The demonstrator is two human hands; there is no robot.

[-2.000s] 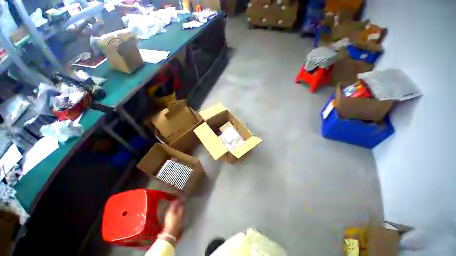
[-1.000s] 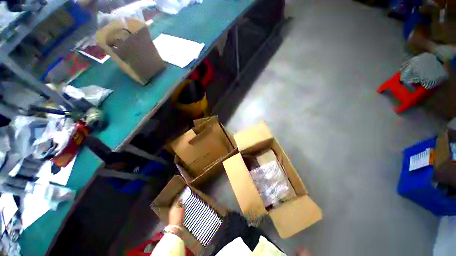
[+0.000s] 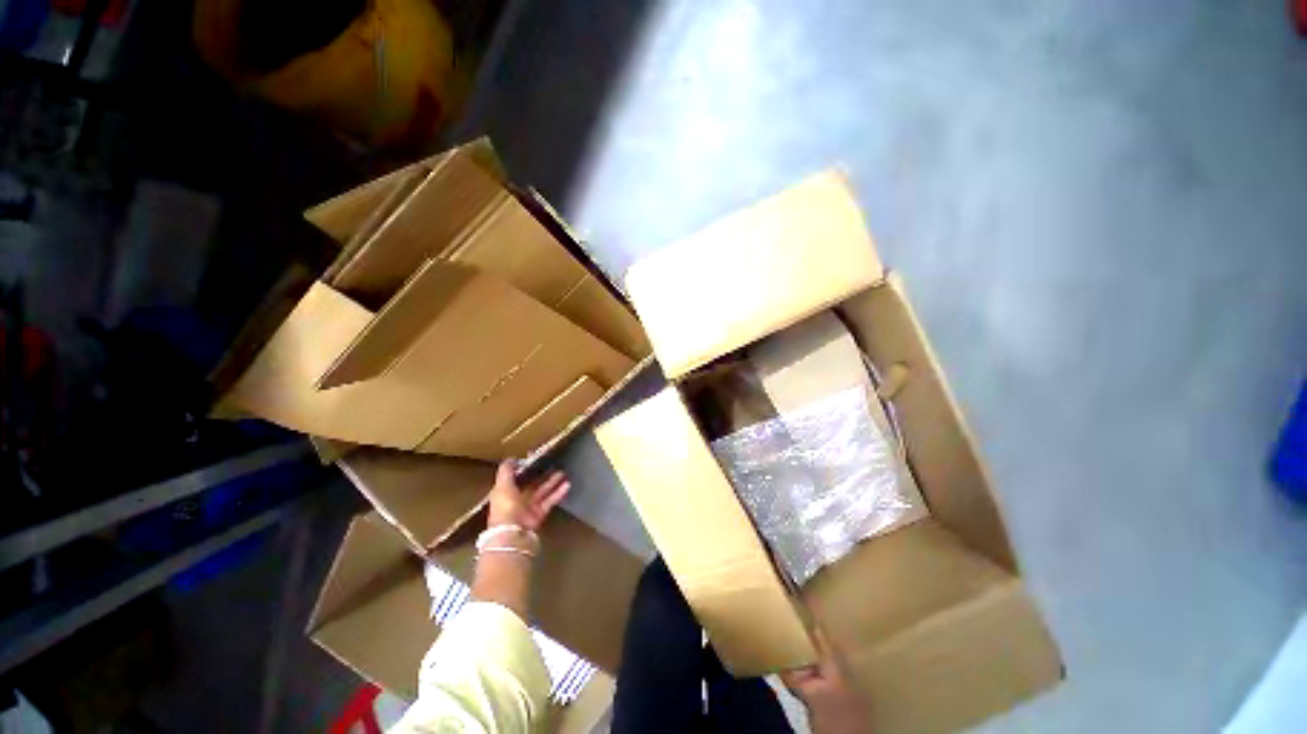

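Observation:
An open cardboard carton stands in front of me with its flaps out; clear bubble wrap and a piece of cardboard lie in it. My right hand, partly cut off by the bottom edge, grips this carton's near corner by the flap. A second carton to the left holds folded cardboard. My left hand is at its near edge, fingers apart, holding nothing visible. A third carton below my left forearm holds striped white pieces, partly hidden by my sleeve.
A yellow container stands at the upper left. A metal bar of the bench frame runs along the dark left side. A bit of the red stool shows at the bottom. Grey floor lies to the right, with a blue edge at the far right.
The view has moved closer over the cartons. My left hand has moved from the striped-piece carton to the edge of the folded-cardboard carton. My right hand has taken hold of the bubble-wrap carton.

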